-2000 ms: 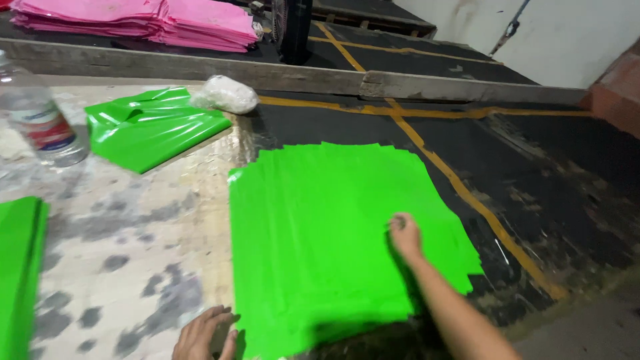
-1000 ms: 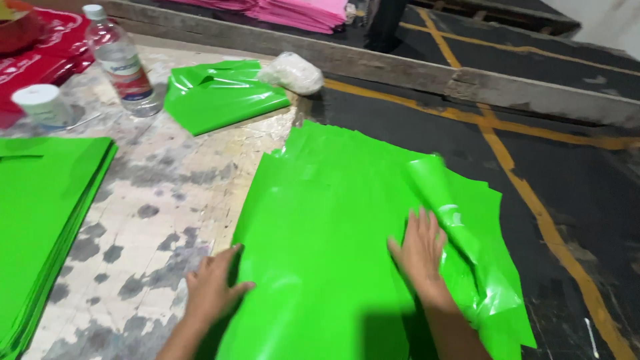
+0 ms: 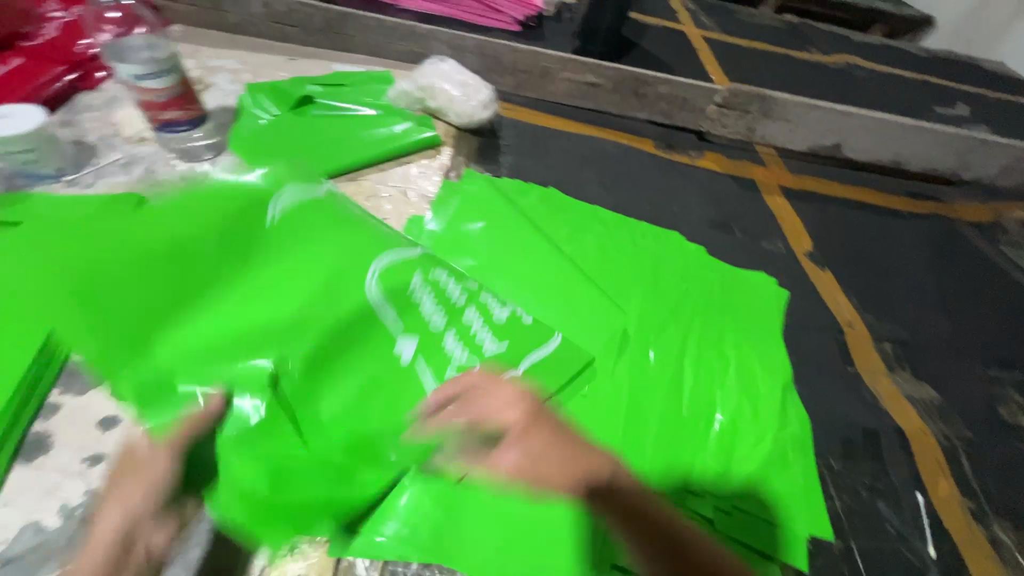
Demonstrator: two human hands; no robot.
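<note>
A green plastic sheet [image 3: 320,320] with white print is lifted between my two hands, over the left part of a fanned stack of green plastic sheets [image 3: 688,336]. My left hand [image 3: 152,472], blurred, grips the sheet's near left edge with the thumb on top. My right hand [image 3: 512,432], also blurred, is at the sheet's near right part; its fingertips are curled there, and whether they pinch the plastic is not clear. Another pile of green sheets [image 3: 28,376] lies at the far left, partly under the lifted sheet.
A folded green plastic piece [image 3: 328,120] and a clear plastic bundle [image 3: 452,92] lie beyond. A clear bottle [image 3: 164,88], a white tub [image 3: 28,140] and red plastic [image 3: 48,52] are at upper left. A wooden beam [image 3: 624,88] crosses behind; pink sheets [image 3: 488,10] lie past it.
A printed green sheet is now raised off the stack and spans toward the left pile; one second ago both hands rested on the stack. My right hand has moved left.
</note>
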